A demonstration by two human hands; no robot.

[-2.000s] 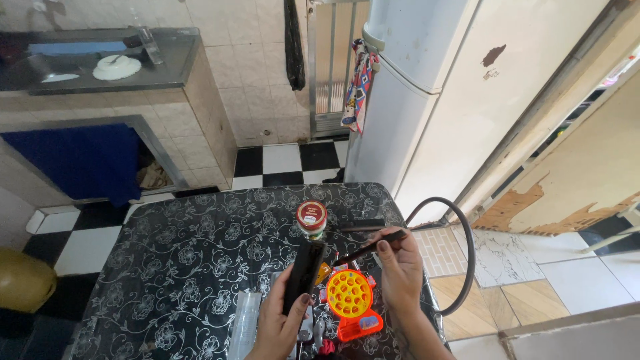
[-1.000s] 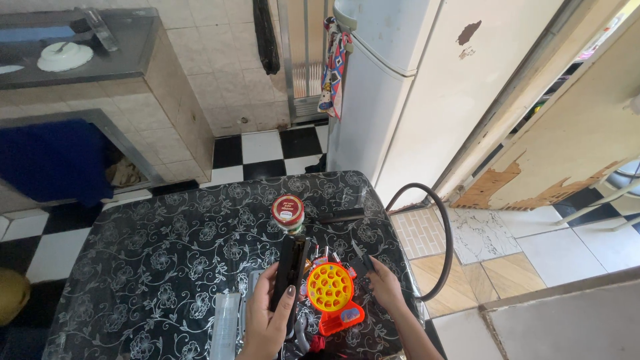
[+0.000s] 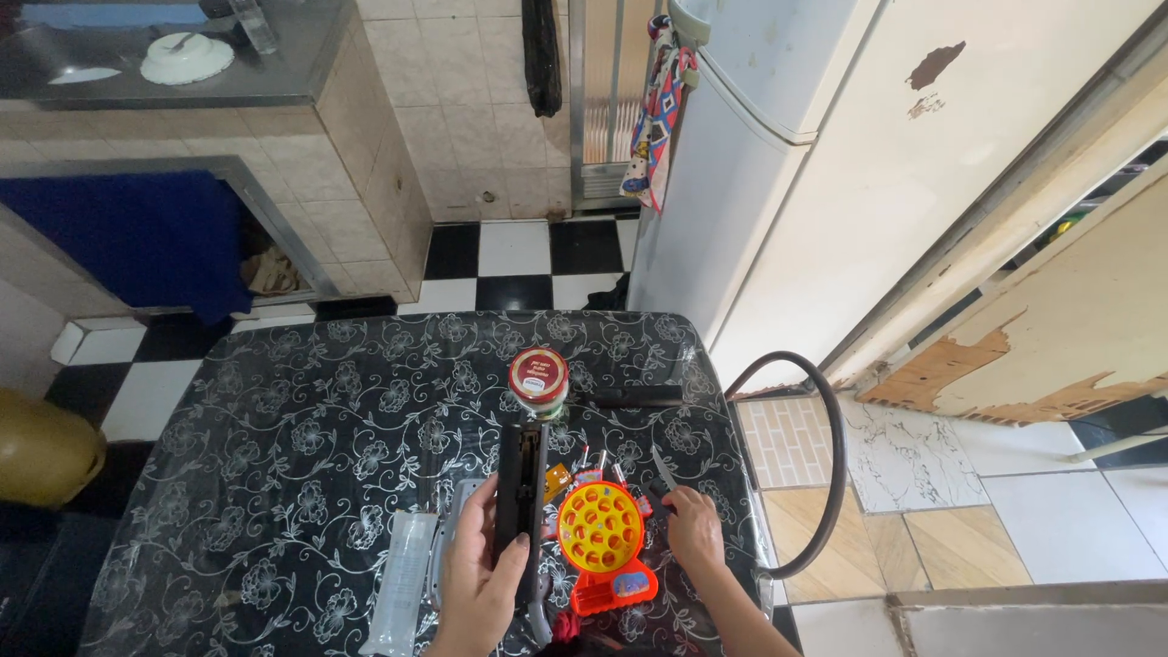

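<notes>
My left hand (image 3: 488, 566) grips a long black plastic part (image 3: 522, 488) with an open channel along it, held above the table. My right hand (image 3: 693, 529) is at the dark handle of a knife (image 3: 664, 470), whose blade points away near the table's right side. Between the hands lies a red and yellow toy fishing game (image 3: 599, 527) with round holes. Behind it stands a glass jar with a red lid (image 3: 538, 376), and a second black part (image 3: 636, 396) lies to the jar's right.
A clear plastic packet (image 3: 401, 584) and a grey object (image 3: 444, 538), partly hidden, lie left of my left hand. The table (image 3: 301, 411) has a black flowered cover. A black hose (image 3: 835, 465) loops beside its right edge, and a white refrigerator (image 3: 766, 228) stands behind.
My right hand has moved down and right, away from the black part in my left hand, to the table's surface. The view has shifted slightly.
</notes>
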